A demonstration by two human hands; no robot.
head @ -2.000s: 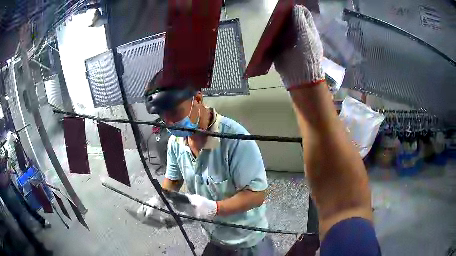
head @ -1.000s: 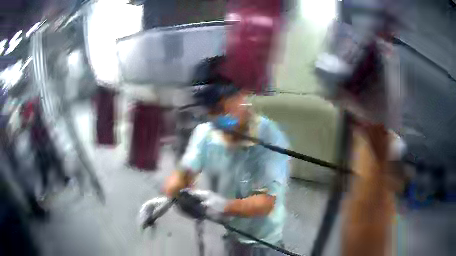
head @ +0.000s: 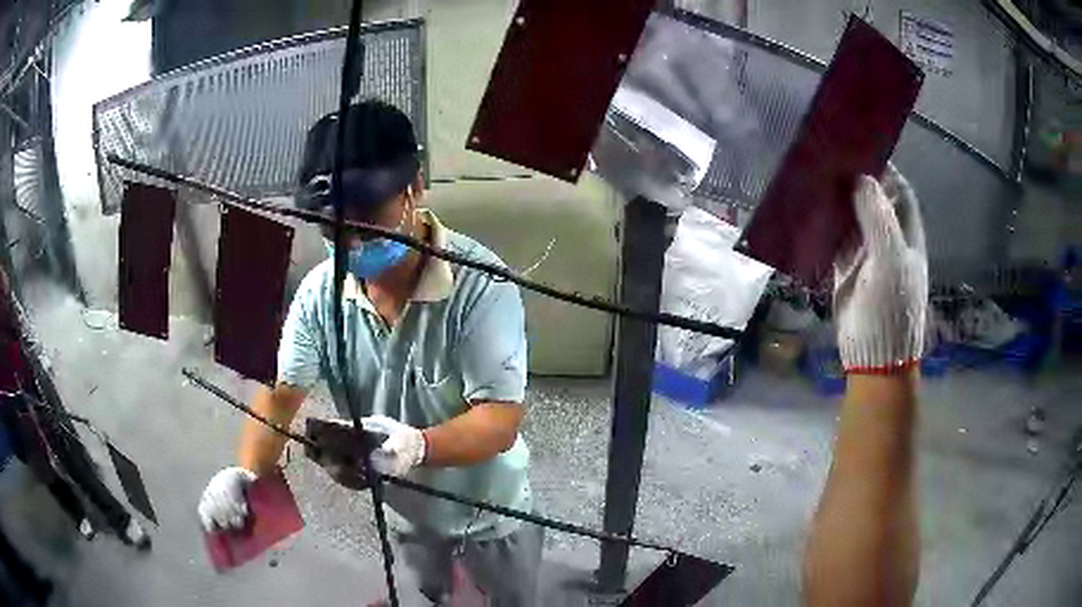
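My right hand [head: 880, 270], in a white knitted glove with a red wrist band, is raised at the upper right. It grips the lower right edge of a tilted dark red panel [head: 831, 154] with small corner holes. Whether a hook holds this panel's top cannot be told. Another dark red panel [head: 564, 83] hangs to its left, cut off by the top edge. My left hand is not in view. A thin dark crossbar [head: 558, 294] runs below, with two panels, one [head: 147, 259] and another [head: 253, 294], at its left part.
A person [head: 409, 344] in a light blue shirt faces me behind the thin upright rod [head: 344, 296], white gloves holding plates, one red [head: 267, 522]. A dark post [head: 632, 391] stands right of them. A lower crossbar [head: 510, 510] bears a panel [head: 676, 583]. Blue crates [head: 694, 385] stand behind.
The view has shifted and is sharper. My right hand and its panel now show farther right. The other person now holds a red plate low at the left.
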